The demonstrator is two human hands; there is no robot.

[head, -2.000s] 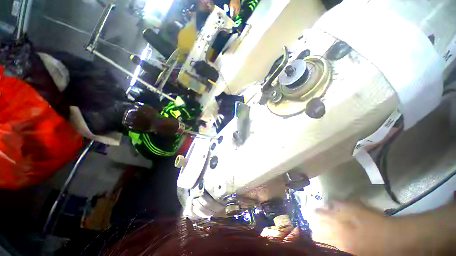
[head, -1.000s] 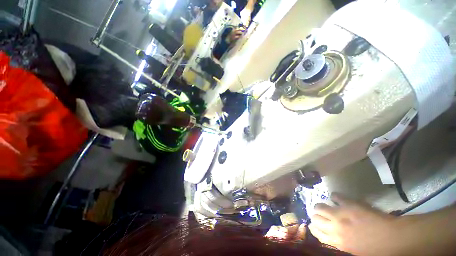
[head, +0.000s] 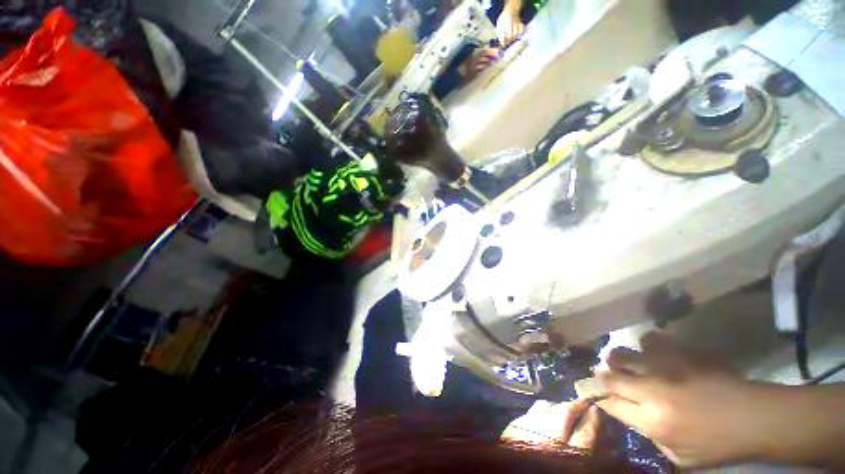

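Note:
The cream-white sewing machine head [head: 593, 241] slants across the right half, with a pale round faceplate part [head: 440, 255] at its needle end. My right hand [head: 686, 398] is right of the needle area, fingers curled at the dark garment piece [head: 649, 454], whose speckled, shiny part shows below the hand. My left hand [head: 547, 426] is at the bottom, brightly lit, its fingertips close to those of the right. Hair and the lower edge hide most of it, and its grip is unclear. Dark cloth also lies left of the needle end. The needle tip is not clearly visible.
A red-orange plastic bag [head: 93, 157] hangs at left, near black bags [head: 222, 120]. Black-and-green striped garments [head: 334, 208] lie behind the needle end. A dark brown lamp-like object [head: 417, 134] stands above them. Another person's hand [head: 510, 23] is at a machine behind.
The view has shifted, so the machine head sits further right and more dark cloth shows at the needle end. My right hand has its fingers more curled, nearer my left fingers.

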